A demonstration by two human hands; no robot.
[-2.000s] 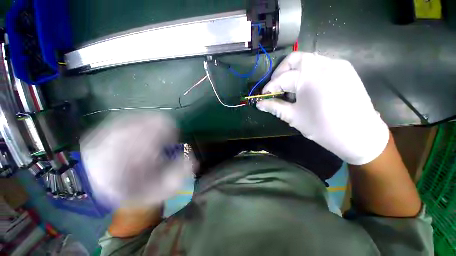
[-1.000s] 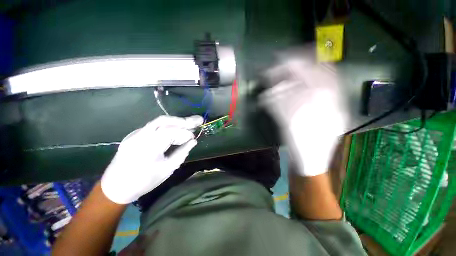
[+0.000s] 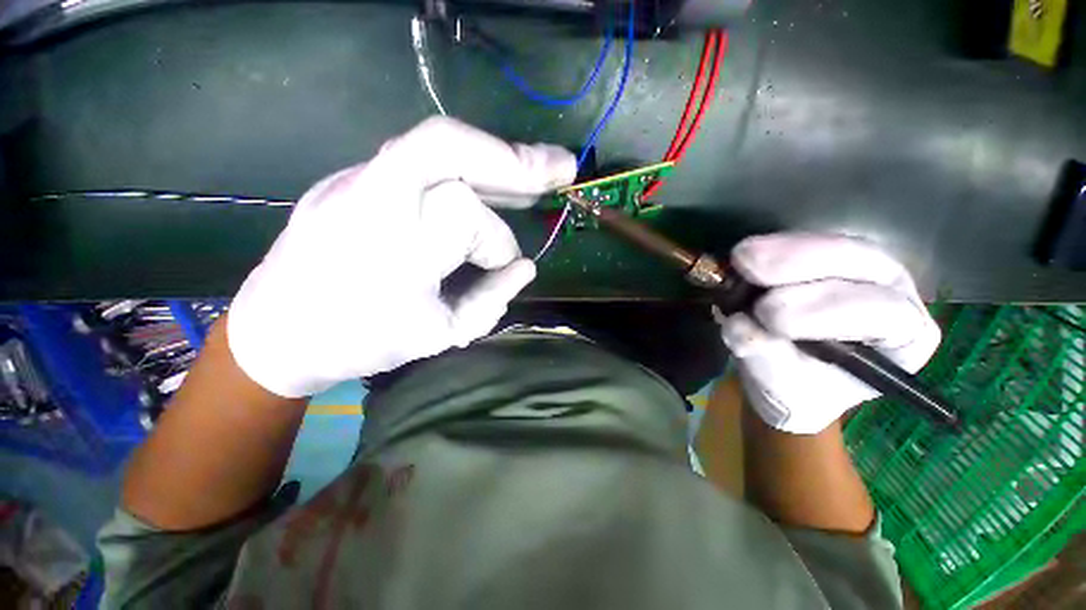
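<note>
A small green circuit board (image 3: 625, 193) stands edge-up over the dark green bench, with blue lead wires (image 3: 622, 101) and red lead wires (image 3: 700, 101) running up from it. My gloved left hand (image 3: 393, 244) is at its left end, fingertips pinching a thin wire against the board; the exact hold is partly hidden. My gloved right hand (image 3: 834, 322) holds the soldering iron (image 3: 667, 253) like a pen, its tip at the board's left part. A white lead wire (image 3: 431, 72) runs down behind my left hand. Solder wire (image 3: 167, 197) runs from the left to my left hand.
The silver unit (image 3: 155, 10) is cut off by the top edge. A yellow sponge block (image 3: 1037, 29) is at top right, a dark object (image 3: 1068, 215) at the right bench edge. Below the bench are a green mesh crate (image 3: 988, 465) and blue crates (image 3: 72, 369).
My right hand has moved from beside the yellow block to the board and now visibly holds the iron, tip at the board. My left hand stays at the board's left end. The view has shifted.
</note>
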